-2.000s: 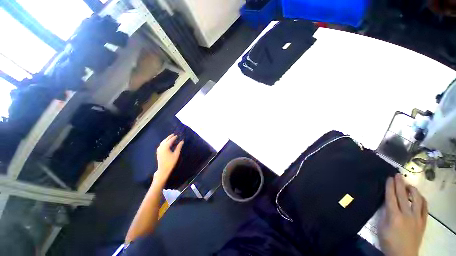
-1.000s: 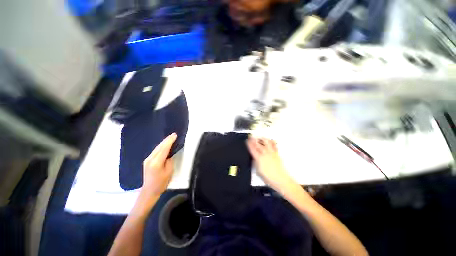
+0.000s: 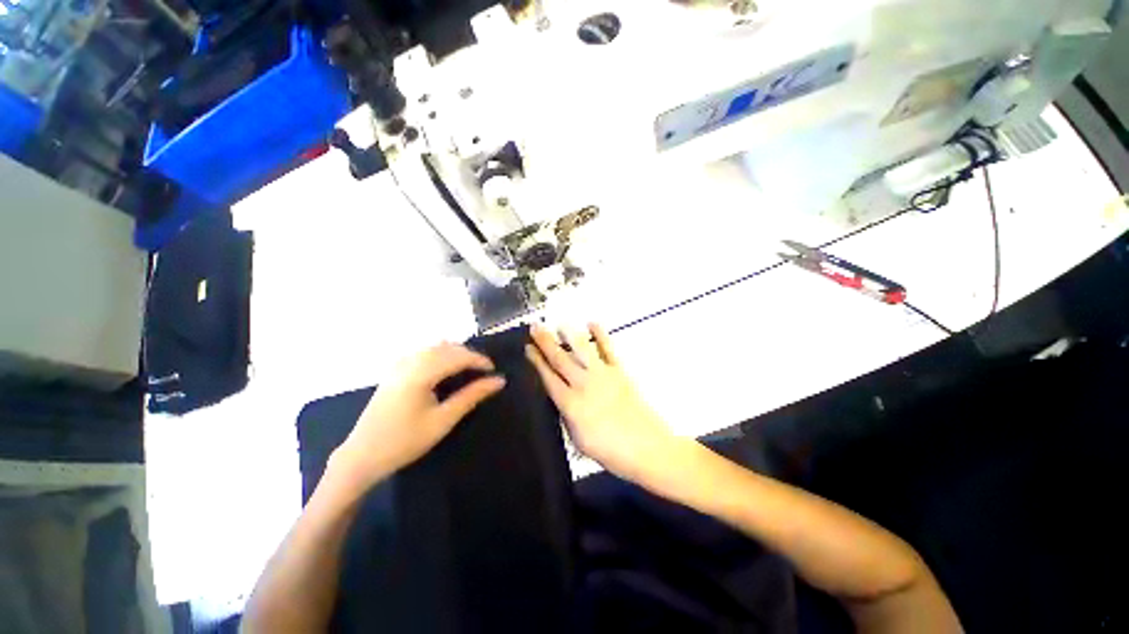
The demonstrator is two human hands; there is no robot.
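A black panel (image 3: 477, 508) lies over the table's front edge, its narrow top end just in front of the presser foot and needle area (image 3: 541, 266). My left hand (image 3: 415, 403) rests on the panel's left side with fingers and thumb curled on the fabric. My right hand (image 3: 597, 403) presses on its top right edge with fingers spread. A rounded black corner (image 3: 334, 424) shows left of my left hand; whether it is a separate piece I cannot tell. The small pale label is not visible on the panel.
The white sewing machine (image 3: 768, 112) stands behind and to the right. Red-and-black snips (image 3: 848, 273) lie right of the needle beside a thin black strip (image 3: 706, 295). A labelled black stack (image 3: 198, 316) lies at table left. A blue crate (image 3: 254, 118) is behind the table.
The plain panel from the left now lies in front of the needle, and the labelled piece's label is no longer visible. Both hands have come together near the presser foot. The view has shifted right.
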